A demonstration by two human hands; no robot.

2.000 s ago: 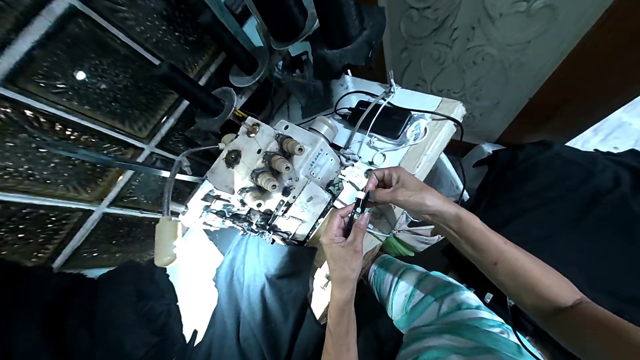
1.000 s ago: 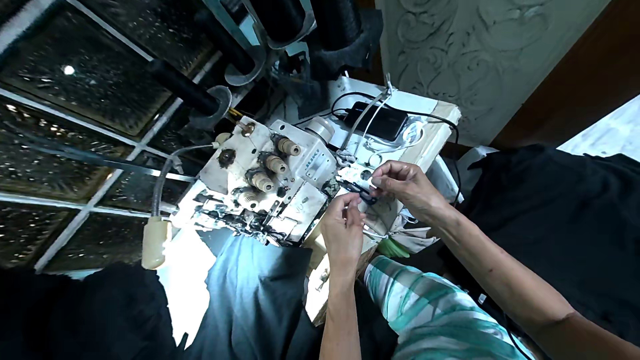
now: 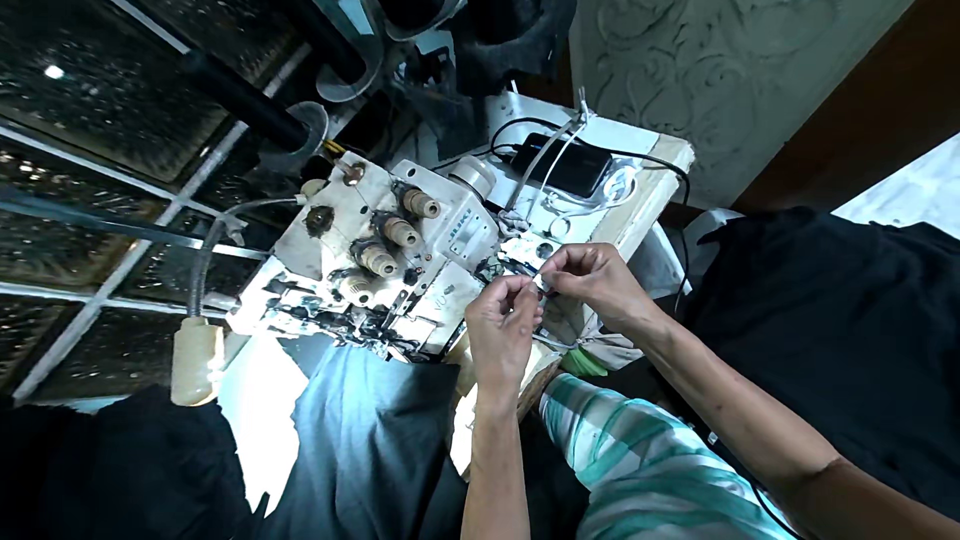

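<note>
My left hand [image 3: 504, 319] and my right hand [image 3: 592, 281] meet fingertip to fingertip just right of a white Juki overlock sewing machine [image 3: 450, 225]. Between the fingertips is a small whitish piece [image 3: 538, 282], too small to name; both hands pinch at it. A thin dark tool [image 3: 517, 264], its kind unclear, shows behind the fingers, partly hidden by them. Several tension knobs [image 3: 401, 231] stand on the machine's front. Dark grey-blue fabric [image 3: 360, 420] hangs from the machine's near edge.
A black power adapter [image 3: 566, 163] and coiled white cable [image 3: 619, 184] lie on the machine table [image 3: 664, 161]. Black thread cones stand on the far side. A cream lamp or switch housing [image 3: 196, 360] hangs at left. Black cloth [image 3: 832, 352] is heaped at right.
A black object between the hands two seconds ago is no longer plainly seen there. The fingertips of both hands have come together around a small whitish piece.
</note>
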